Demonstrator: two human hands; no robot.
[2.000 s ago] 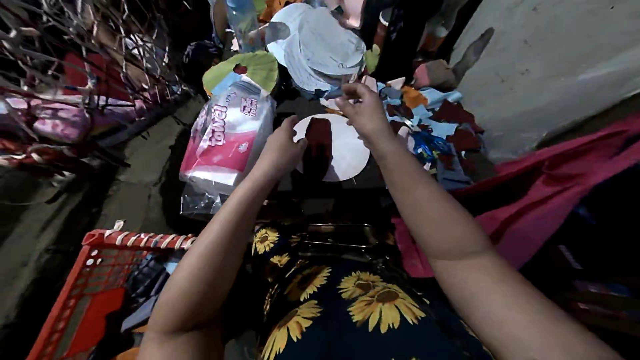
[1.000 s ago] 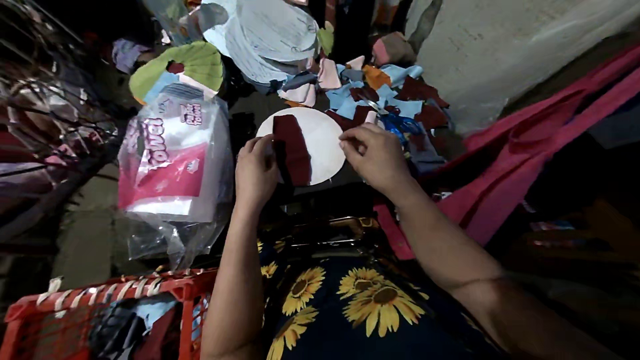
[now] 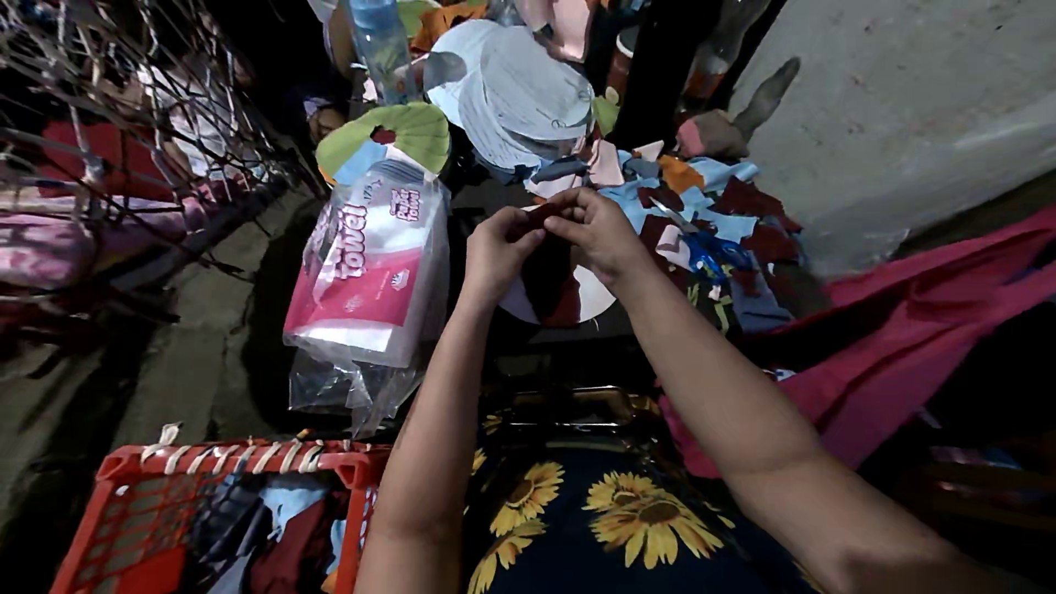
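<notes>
A round white piece (image 3: 596,295) lies on a dark surface before me, with a dark red cloth strip (image 3: 561,304) across it. My left hand (image 3: 502,247) and my right hand (image 3: 596,231) meet at the far edge of the round piece. Thumbs and fingertips of both pinch the far end of the red strip. The hands and a shadow hide part of the round piece. Left of them stands a plastic-wrapped paper towel pack (image 3: 363,264). To the right lies a heap of cloth scraps (image 3: 714,202), with what looks like scissors among them.
Behind are a stack of round white pieces (image 3: 528,91), a green round cloth piece (image 3: 412,132) and a plastic bottle (image 3: 381,49). A red plastic basket (image 3: 124,495) of cloth stands lower left. Pink fabric (image 3: 891,355) hangs at right beside a wall (image 3: 899,107).
Both hands have moved from the two sides of the round piece to its far edge, where they now hold the red strip's end. The view has shifted.
</notes>
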